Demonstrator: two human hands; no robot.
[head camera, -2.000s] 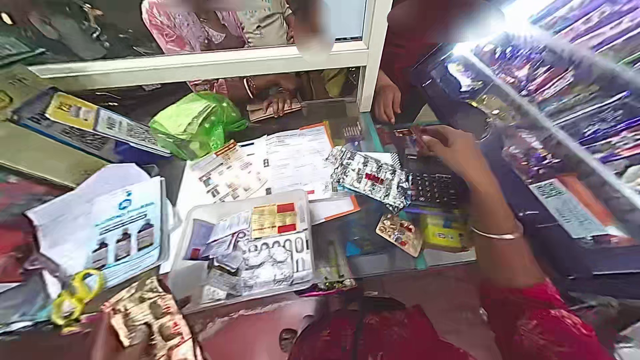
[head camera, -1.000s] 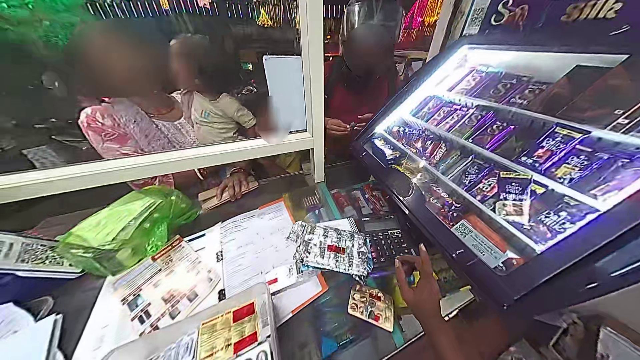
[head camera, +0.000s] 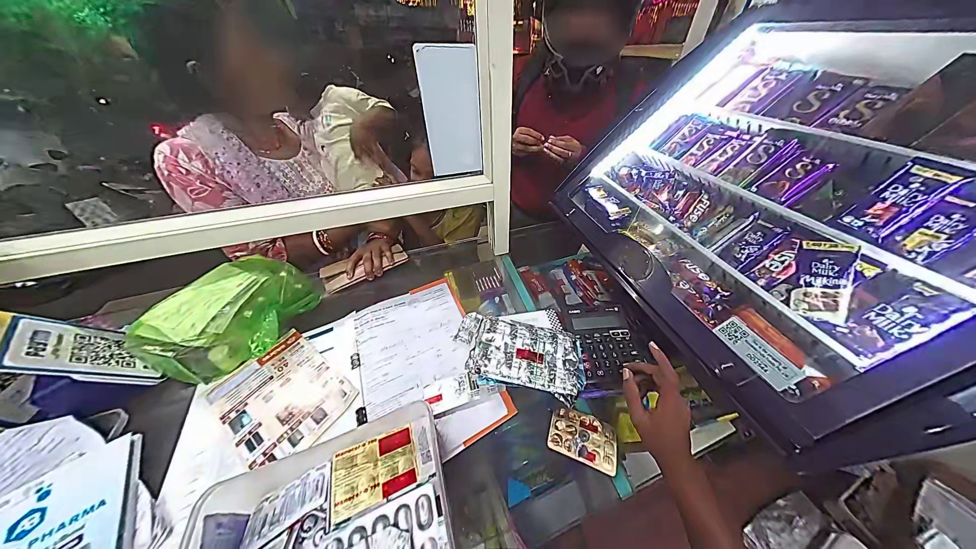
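Observation:
My right hand (head camera: 659, 408) hovers by the lower right corner of a black desk calculator (head camera: 610, 354), fingers apart and holding nothing. Left of the calculator, silver foil blister strips (head camera: 526, 354) lie over papers. A gold blister pack (head camera: 582, 441) with red marks rests on the glass counter below them. At the bottom, a clear plastic box (head camera: 202, 499) holds gold and silver medicine strips (head camera: 374, 469). A printed form (head camera: 408, 351) and a leaflet with pictures (head camera: 282, 400) lie behind the box. My left hand is out of view.
A lit chocolate display case (head camera: 762, 389) slants along the right side. A green plastic bag (head camera: 221, 316) sits at the left, near a QR-code stand (head camera: 80, 347). Beyond the white window frame (head camera: 305, 210), a person's hand (head camera: 371, 258) rests on a brown item; another person stands behind the counter.
The view has swung up and right. My right hand has drawn back from the calculator's far side to its near corner. My left hand, earlier at a gold blister pack, has left view.

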